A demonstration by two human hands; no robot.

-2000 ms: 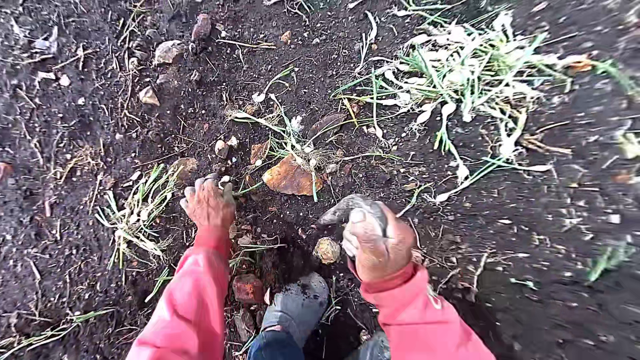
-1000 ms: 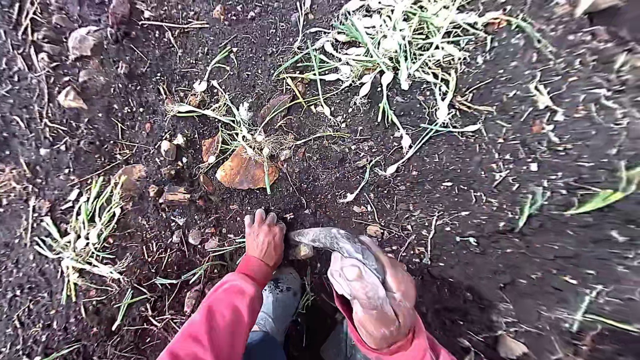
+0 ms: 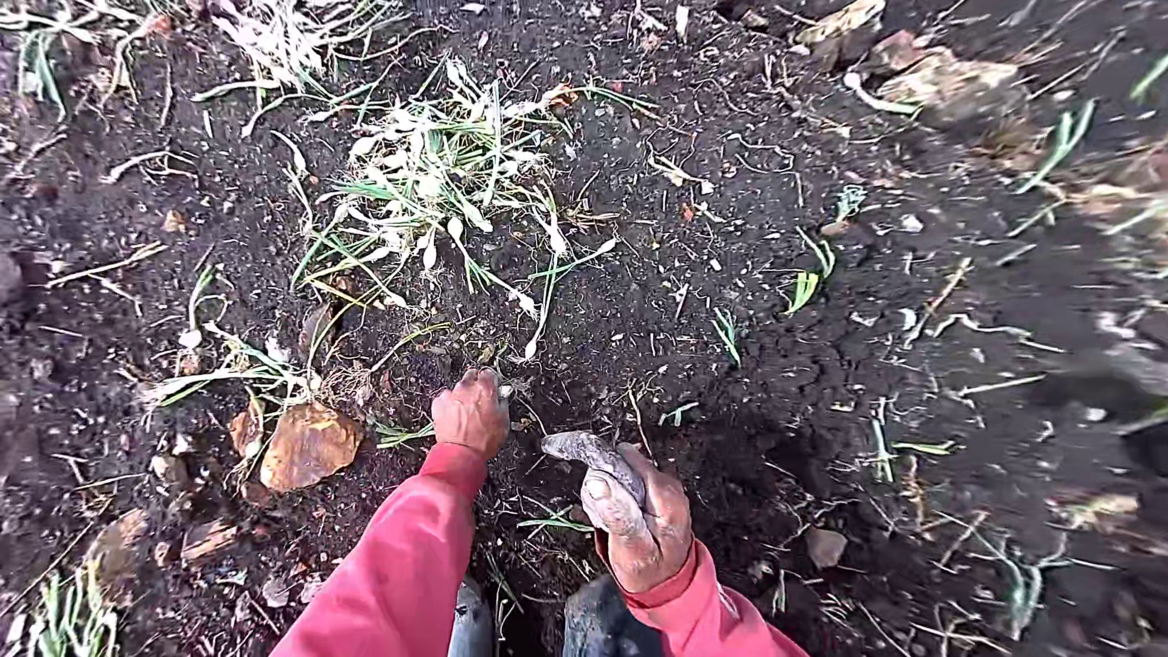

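My left hand [image 3: 471,413] is on the dark soil, fingers curled around the neck of what seems to be a small whitish bulb at its right edge; the hold is partly hidden. To its right my right hand [image 3: 641,518] is closed on a grey, soil-caked curved tool [image 3: 598,453], whose blunt end points left, just above the ground. Beyond the hands lies a heap of small white onion-like bulbs with green leaves [image 3: 438,178]. A few more pulled plants [image 3: 265,370] lie left of my left hand, beside an orange-brown stone [image 3: 310,447].
My boots [image 3: 607,620] stand at the bottom edge. Another bunch of plants [image 3: 68,620] is at the lower left, and more bulbs [image 3: 283,41] lie at the top left. Large stones [image 3: 949,87] are at the upper right. Short green shoots [image 3: 727,336] stick out of the soil to the right.
The view has shifted to the right. My left hand has moved away from my boots, to the soil nearer the bulb heap. My right hand still holds the grey tool.
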